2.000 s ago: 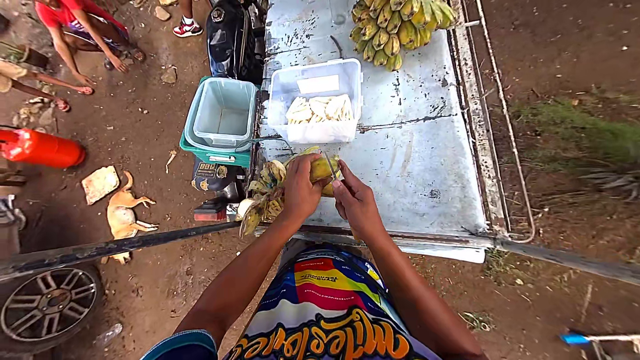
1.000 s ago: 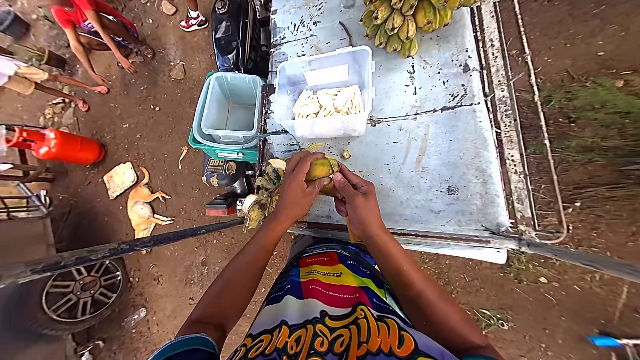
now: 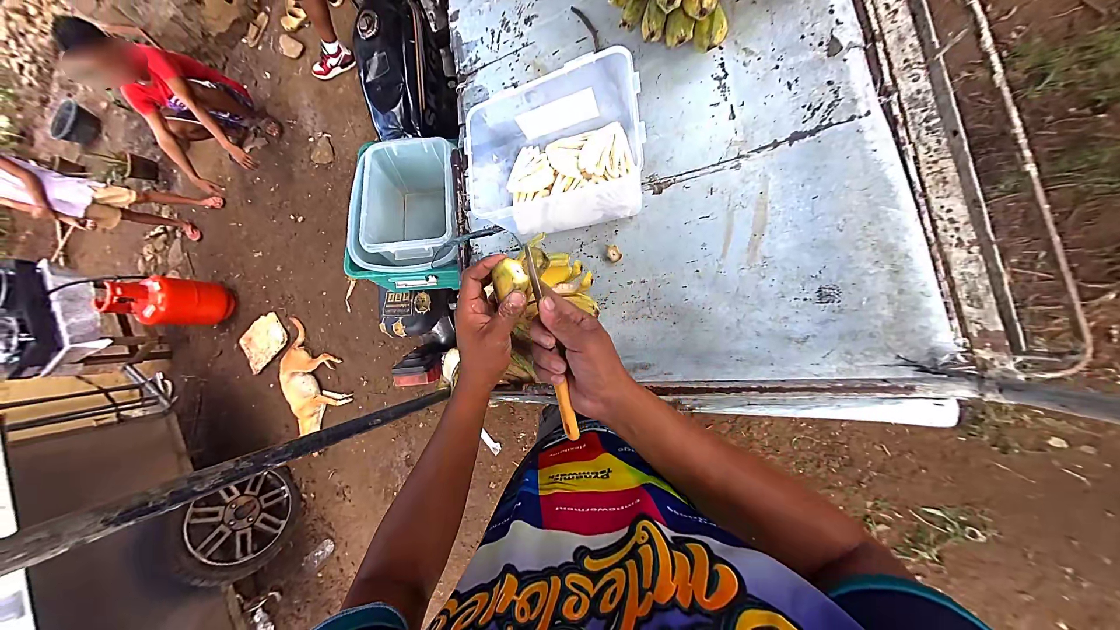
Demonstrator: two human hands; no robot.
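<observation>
My left hand (image 3: 486,319) is closed around a green-yellow banana (image 3: 509,278) at the near left edge of the metal tabletop. In my right hand (image 3: 582,350) is a knife (image 3: 567,407) with an orange-yellow handle, its narrow blade against the banana's right side. Banana peels (image 3: 577,289) lie just beyond and beneath my hands, partly hidden by them. A small cut banana end (image 3: 613,253) rests on the metal to their right. Beyond them, a clear plastic bin (image 3: 623,96) holds pale peeled banana pieces (image 3: 577,157).
Unpeeled bananas (image 3: 678,22) lie at the table's far side. An open teal bin (image 3: 407,197) stands left of the table (image 3: 787,254). A dark metal bar (image 3: 289,451) crosses at the left. On the ground are a dog (image 3: 304,385), a red gas cylinder (image 3: 188,300) and people (image 3: 188,83).
The right hand has turned, and the knife's handle and blade now show clearly. A yellow peel shows beyond the hands. The view has shifted.
</observation>
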